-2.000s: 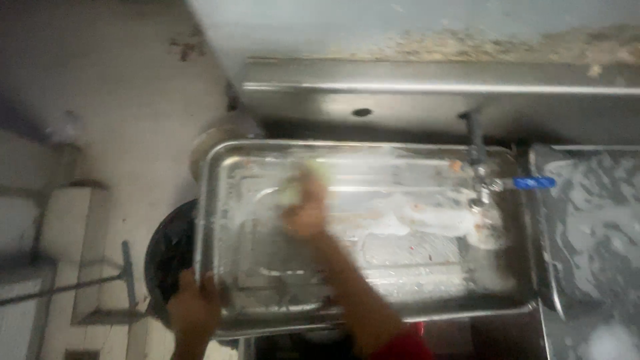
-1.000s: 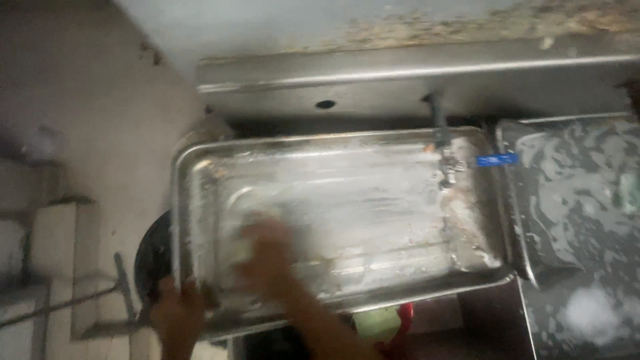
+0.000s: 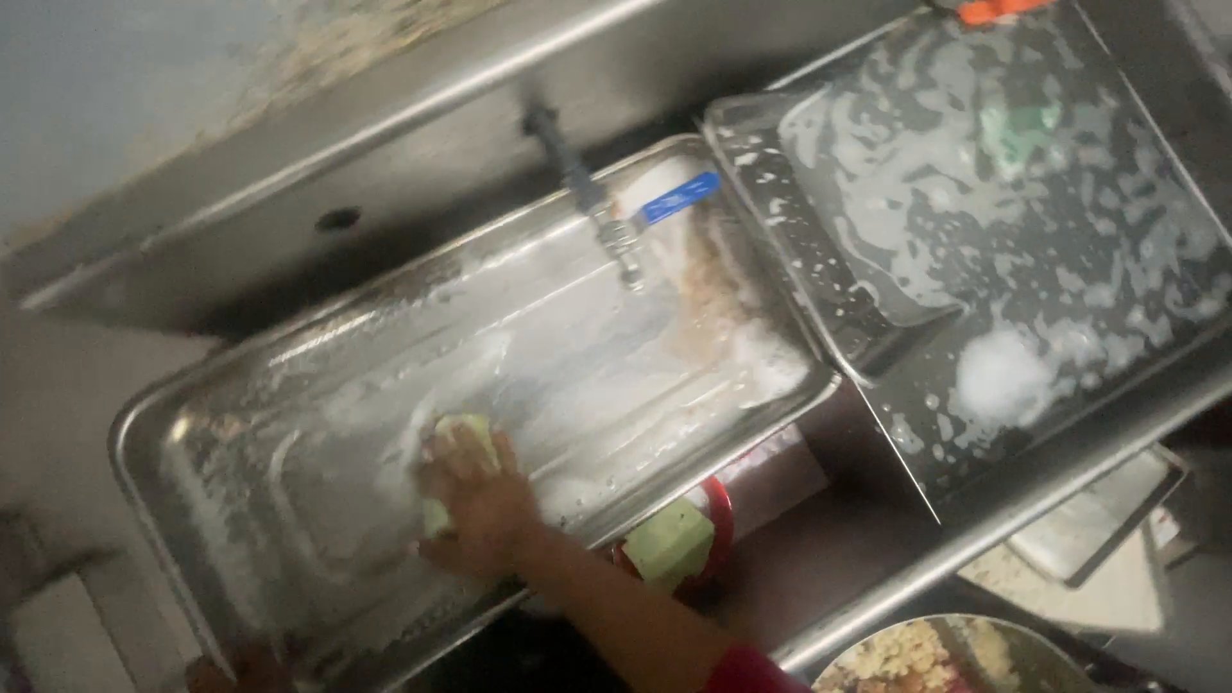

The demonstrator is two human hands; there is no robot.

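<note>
A large rectangular metal pan (image 3: pixel 597 356) lies tilted across the sink, wet and streaked with suds, with brownish residue near its right end. My right hand (image 3: pixel 481 500) is pressed flat over a light green sponge or pad (image 3: pixel 465 429) on the pan's floor, left of centre. At the bottom left, my left hand (image 3: pixel 241 671) is at the pan's near left rim, blurred and partly cut off, so its fingers are hard to make out. Above the pan's right part sticks out a metal tap (image 3: pixel 616 236) with a blue lever (image 3: pixel 680 198).
On the right, a basin of sudsy water (image 3: pixel 1088 241) holds a partly submerged metal tray (image 3: pixel 837 318) and a green item (image 3: pixel 1020 125). Below the pan, a pale green block (image 3: pixel 671 541) rests in a red-rimmed container (image 3: pixel 722 525). A food-filled bowl (image 3: pixel 924 664) stands at the bottom right.
My right hand has moved about over the pan's floor with the sponge or pad. My left hand stays by the left end of the pan. The view has tilted and shifted to the right.
</note>
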